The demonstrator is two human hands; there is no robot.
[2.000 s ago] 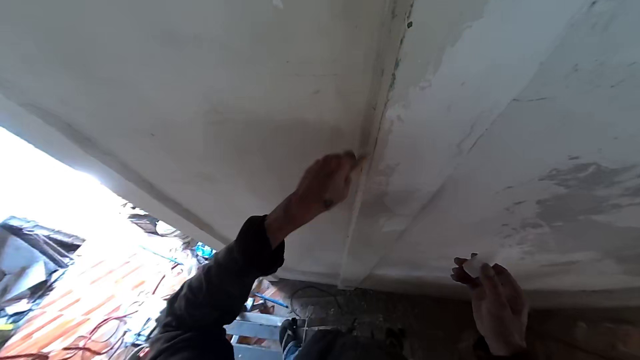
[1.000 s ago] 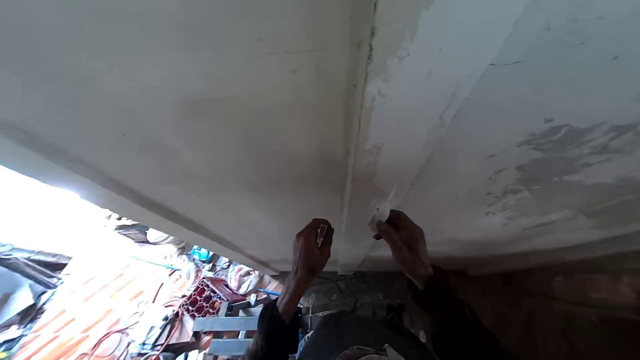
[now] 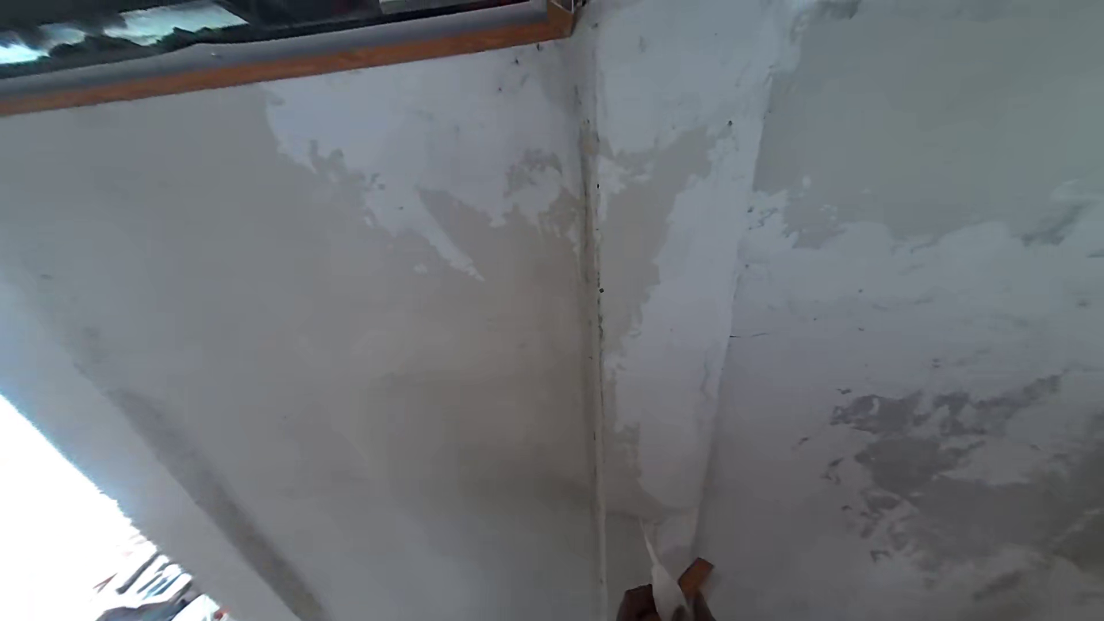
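Observation:
At the bottom edge of the head view, the dark fingers of my right hand (image 3: 704, 609) are around a thin, pointed white piece (image 3: 664, 585), perhaps paper or plastic film. A short orange-brown flat piece (image 3: 695, 573) sticks up beside it; its kind is unclear. More dark fingertips show left of the white piece. Whether these belong to my left hand cannot be told, as the frame cuts them off. Just above the fingers is the plastered band (image 3: 681, 388), patched in white and grey, bordered on its left by a long narrow joint (image 3: 595, 362) with dark specks.
A broad plastered panel (image 3: 388, 362) spans the left, and a patchy, stained one (image 3: 914, 448) the right. An orange-brown edge strip (image 3: 345, 62) borders the plaster at upper left. Bright daylight and blurred clutter (image 3: 155, 586) lie beyond the lower left edge.
The view has swung strongly towards the upper edge of the plaster. My left hand was at the joint two seconds ago, then came down beside it. The right hand, holding a white piece, came nearer the joint.

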